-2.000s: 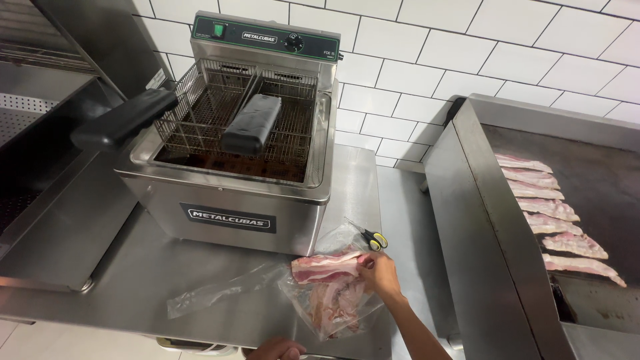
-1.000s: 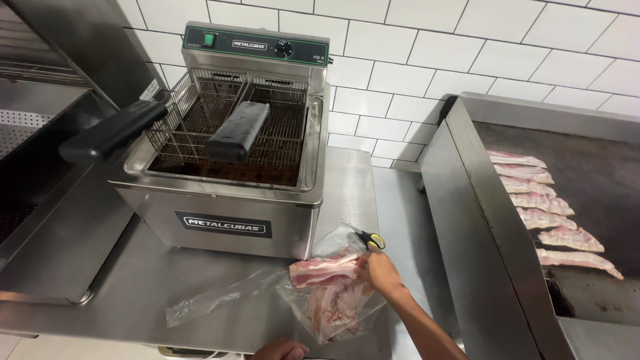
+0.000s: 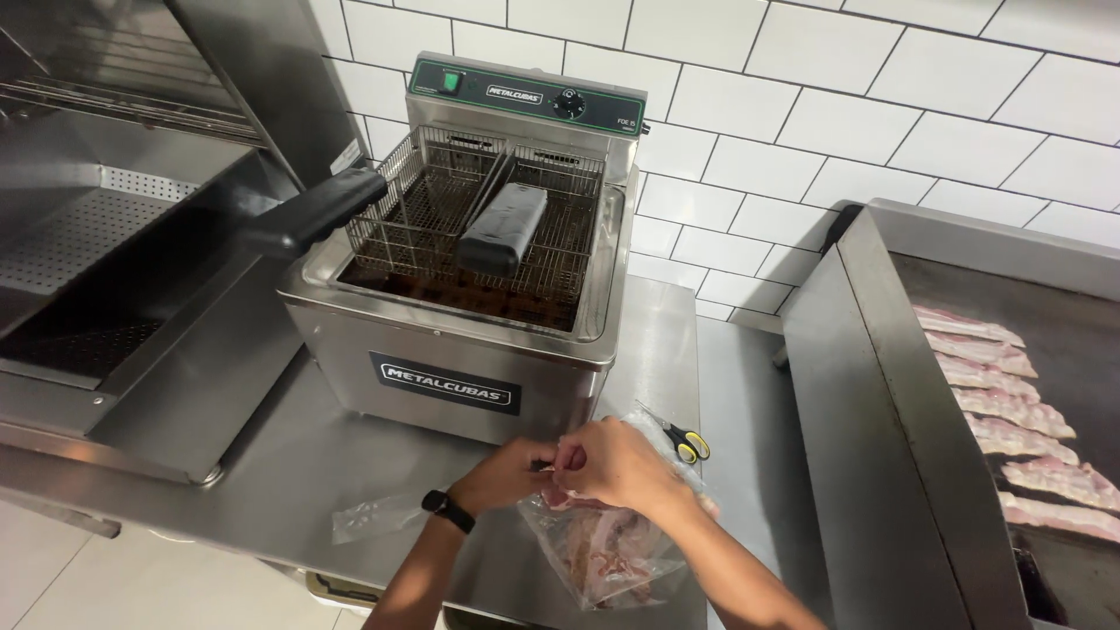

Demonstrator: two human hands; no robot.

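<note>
My left hand (image 3: 503, 475), with a dark watch on its wrist, meets my right hand (image 3: 617, 464) in front of the fryer. Fingers of both pinch the end of a raw bacon slice (image 3: 569, 500) at the top of a clear plastic bag (image 3: 604, 560), which holds more bacon (image 3: 604, 547). The fingers partly hide the slice. Scissors with black and yellow handles (image 3: 687, 444) lie just beyond my right hand. A strip of clear plastic (image 3: 376, 518) rests on the steel table left of my left wrist.
A steel fryer (image 3: 446, 350) with two wire baskets stands behind my hands, one black handle (image 3: 306, 214) jutting left. At right is a griddle (image 3: 884, 420) with several bacon slices (image 3: 1006, 411). A steel unit with a perforated tray (image 3: 79, 236) is at left.
My left hand has come up from the bottom edge to the bacon beside my right hand. The right hand has moved left across the top of the bag.
</note>
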